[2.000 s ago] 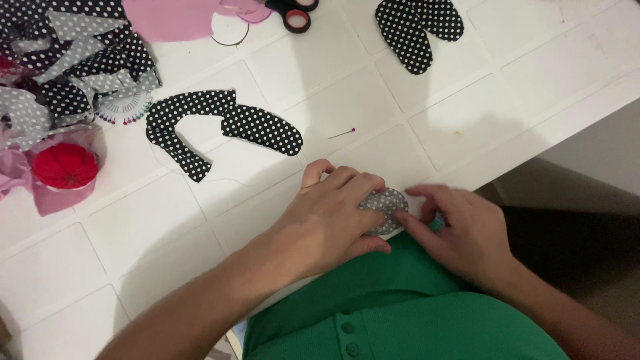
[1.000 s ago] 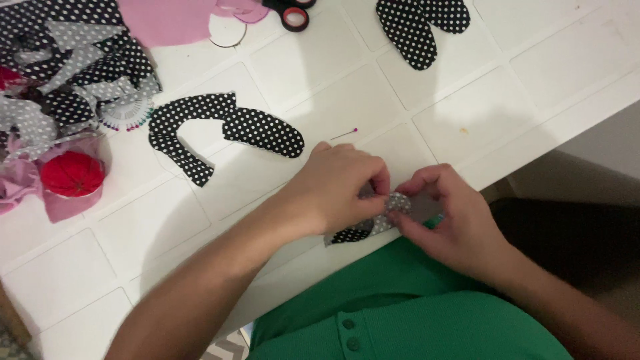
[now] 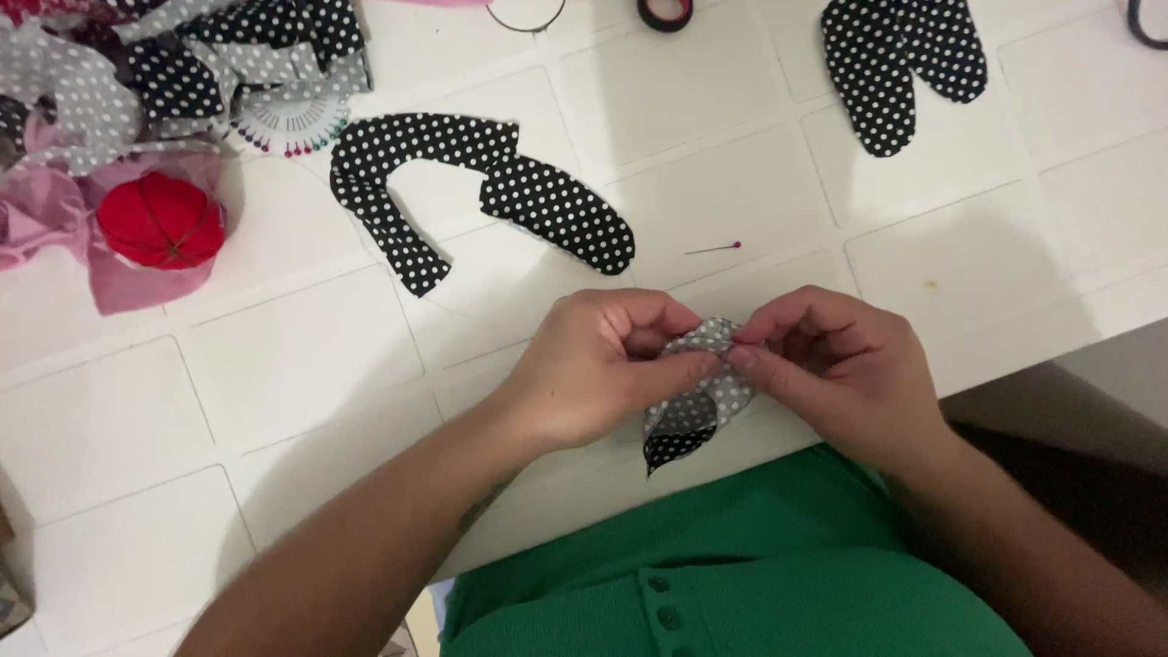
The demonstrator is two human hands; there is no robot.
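Note:
Between both hands, near the table's front edge, is a small polka-dot fabric piece (image 3: 680,415), its grey wrong side mostly showing and a black dotted part at its lower end. My left hand (image 3: 607,370) pinches its upper part between thumb and fingers. Close beside it, my right hand (image 3: 830,365) pinches the same piece at its upper right. Just above the hands a pin with a magenta head (image 3: 736,245) lies on the table. To the upper left are a curved black dotted fabric strip (image 3: 365,169) and a rounded black dotted piece (image 3: 561,210).
A red pincushion (image 3: 161,222) rests on pink fabric (image 3: 137,287) at the left. Behind it are dotted fabric scraps (image 3: 274,27) and a wheel of pins (image 3: 290,119). Black dotted pieces (image 3: 876,82) lie upper right, and a red-and-black scissors handle (image 3: 664,14) shows at the top.
The fabric piece, mostly covered by my left hand two seconds ago, has been turned and now hangs down below my fingertips. Both hands have closed in on its upper end.

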